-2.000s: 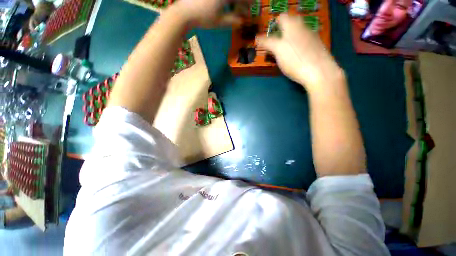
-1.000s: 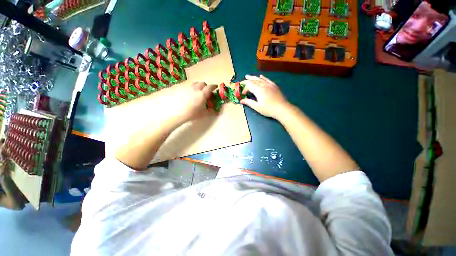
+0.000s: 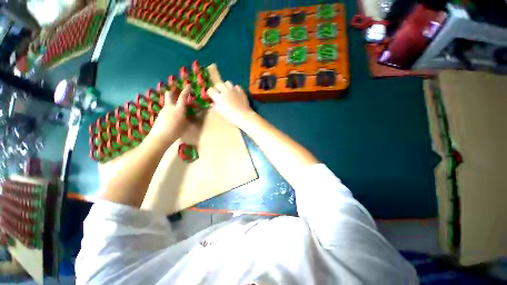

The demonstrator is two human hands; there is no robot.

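Rows of green circuit boards with red lead loops [image 3: 125, 128] stand on the tan cardboard sheet [image 3: 219, 167]. My left hand [image 3: 175, 114] and my right hand [image 3: 229, 101] are at the right end of the rows, on either side of boards with red loops. The fingers hold these boards, partly hiding them. One loose board with a red loop [image 3: 188, 152] lies on the cardboard below my hands. The orange-red fixture [image 3: 300, 93] stands to the right, with green boards in several pockets and other pockets black.
Another board-covered cardboard [image 3: 197, 42] lies at the back. A small bottle [image 3: 83, 97] and clear clutter are at left, beside stacked boards [image 3: 21, 214]. A tilted smartphone [image 3: 408, 36] is at right rear. Flattened cartons [image 3: 481, 167] stand at the right edge.
Both hands have moved from the fixture to the cardboard, then from its right side to the end of the rows. One board lies loose below them. The camera view has shifted.
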